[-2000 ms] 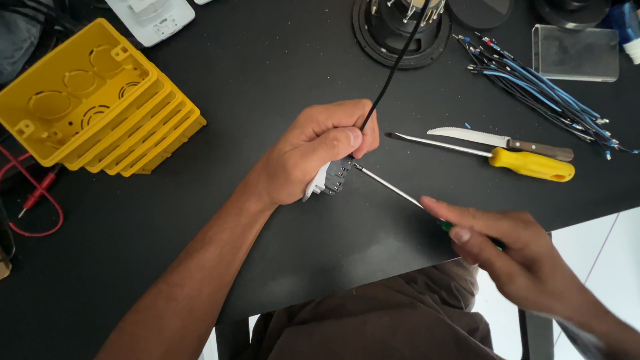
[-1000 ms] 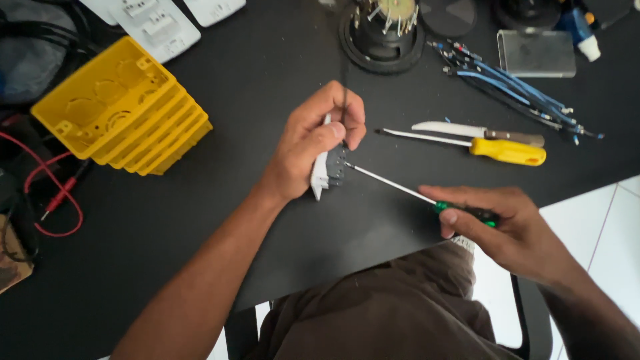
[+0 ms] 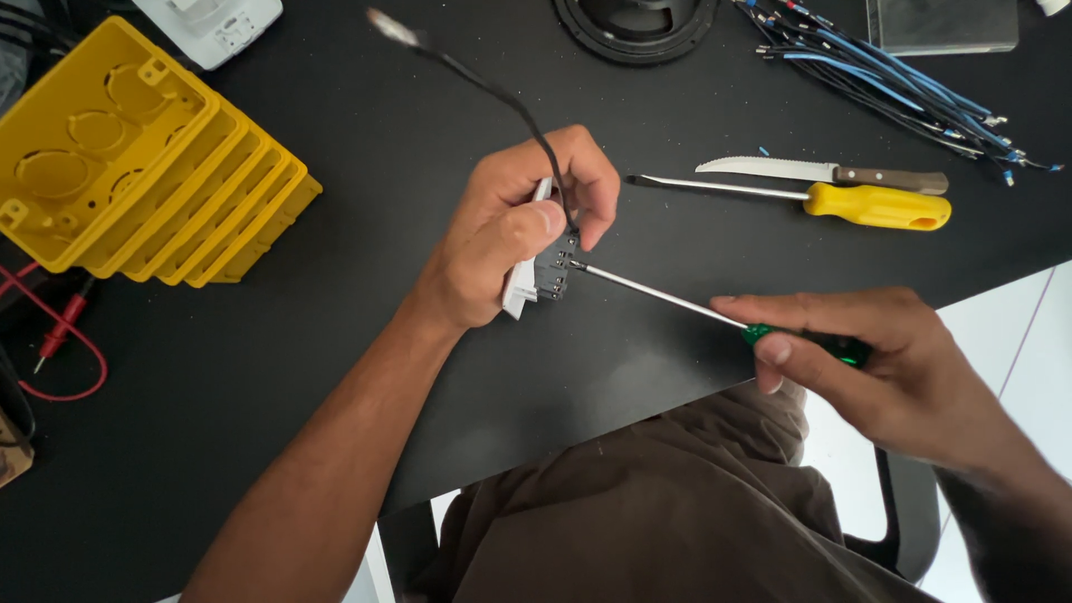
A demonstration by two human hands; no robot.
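Observation:
My left hand [image 3: 528,226] grips a wall plate module [image 3: 521,289] with a white face and a dark back that carries screw terminals. A black wire [image 3: 511,102] runs from the terminal side past my left fingers and up to the left, its far end blurred. My right hand [image 3: 837,360] is shut on a green-handled screwdriver [image 3: 662,295]. Its tip lies at the module's terminals; whether it sits in a screw cannot be told. Right of my left hand lie a yellow-handled screwdriver [image 3: 875,207] and a serrated knife [image 3: 892,179] with a wooden handle.
Nested yellow electrical boxes [image 3: 201,176] stand at left, beside a red test probe [image 3: 60,331]. A white socket plate [image 3: 213,29], a round black speaker-like part [image 3: 641,38], a bundle of black and blue wires [image 3: 888,84] and a clear case [image 3: 946,25] lie along the back.
The black wire, upright above my left hand two seconds ago, now bends up to the left. My left hand has turned somewhat, and the screwdriver tip remains near the terminals.

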